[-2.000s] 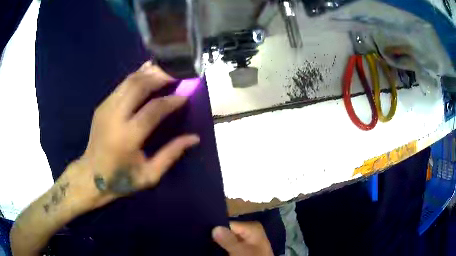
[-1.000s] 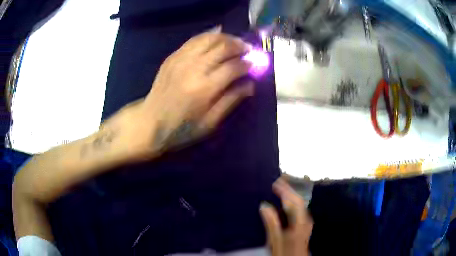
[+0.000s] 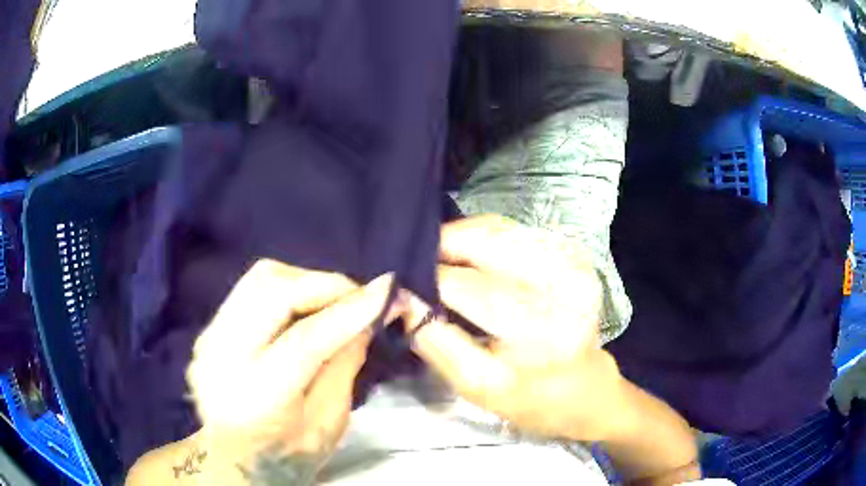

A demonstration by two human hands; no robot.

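A dark navy garment panel [image 3: 332,161] hangs from the table edge down over the wearer's lap. My left hand [image 3: 285,351] pinches the cloth edge between thumb and fingers, just left of the picture's middle. My right hand [image 3: 517,323] holds the same edge from the right, its fingertips close to those of my left hand. Both hands are slightly blurred, and the exact fold between the fingertips is partly hidden. The sewing machine is out of the picture.
The worn white table edge [image 3: 760,27] runs along the top. A blue basket [image 3: 71,228] stands at the left with dark cloth over it. Another blue basket [image 3: 757,152] is at the right, beside more dark cloth [image 3: 722,304]. The wearer's grey-clad leg [image 3: 560,161] is between them.
The view has dropped from the machine and table to the lap. My left hand has left the lamp-lit needle area; both hands are now together at the cloth edge. Machine and scissors are out of view.
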